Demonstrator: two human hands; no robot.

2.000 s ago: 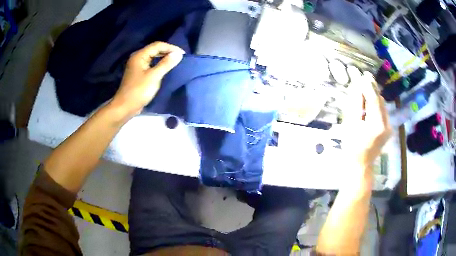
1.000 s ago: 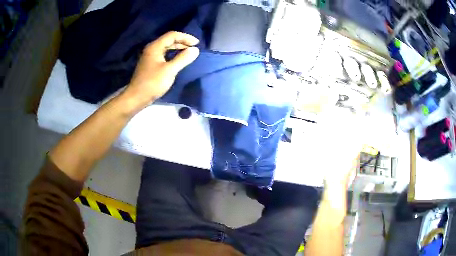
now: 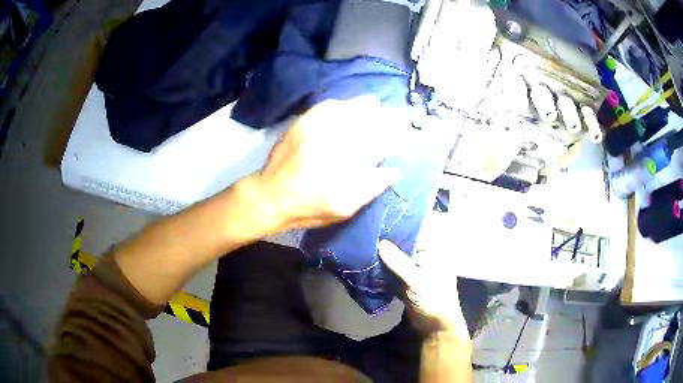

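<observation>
A blue cut piece (image 3: 408, 206) runs from the needle area (image 3: 421, 105) down over the table's front edge, with pale loose threads on it. My left hand (image 3: 322, 164) lies across its left side below the needle area; lamp glare washes out the fingers, so their grip is unclear. My right hand (image 3: 423, 288) holds the lower part at the front edge, one digit showing on top and the others hidden. The cloth is bunched there. The pale overlock machine (image 3: 457, 52) stands right of the cloth. The dark navy garment (image 3: 187, 67) lies heaped at the back left.
A grey cloth plate (image 3: 367, 31) is behind the blue cloth. Tension knobs (image 3: 543, 101) line the machine front. An accessory tray (image 3: 577, 247) holding a dark tool is at the table's right front. Thread cones (image 3: 663, 213) stand at far right. Yellow-black tape (image 3: 187, 308) marks the floor.
My left hand has moved right and down from the cloth's upper left edge onto its middle. My right hand has moved left from the table's right side to the cloth's lower end, which is now bunched.
</observation>
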